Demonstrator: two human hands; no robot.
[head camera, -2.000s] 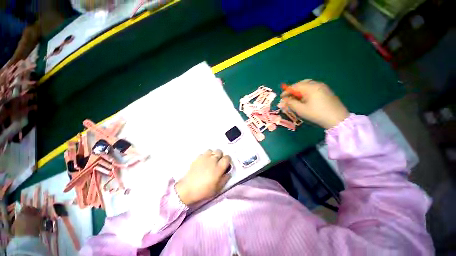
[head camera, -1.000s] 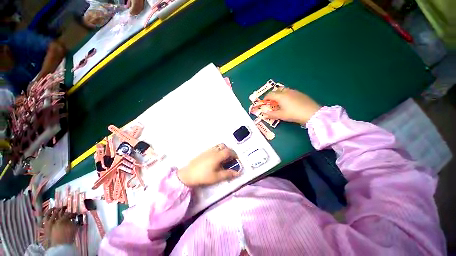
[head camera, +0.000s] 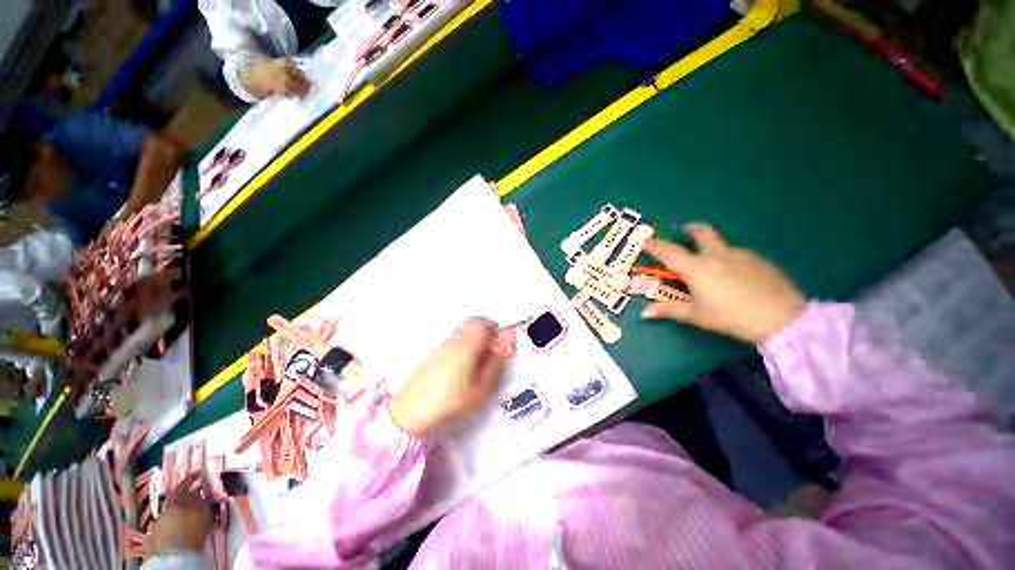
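My left hand (head camera: 451, 379) is over the white foam tray (head camera: 434, 273), its fingertips closed on a short pink strap piece (head camera: 506, 338). A black square watch head (head camera: 545, 330) lies just right of it. Two more watch heads, one at the tray's front (head camera: 523, 404) and one near its right corner (head camera: 584, 389), show pale rims. My right hand (head camera: 723, 281) is over the green bench with fingers spread at the pile of pink straps (head camera: 607, 262). A thin orange stick-like tool (head camera: 657, 273) shows among its fingers; its far end is hidden.
Strapped watches (head camera: 292, 406) are heaped on the tray's left part. Another person's hand (head camera: 184, 521) is at lower left among straps. Across the yellow strip (head camera: 601, 127), a worker's hand (head camera: 276, 78) is near watches on a white board. A blue cloth (head camera: 612, 33) lies at the top.
My left hand has left the front watch head, now uncovered, and has a strap piece in its fingertips. My right hand has drawn back rightward from the straps and its fingers have spread.
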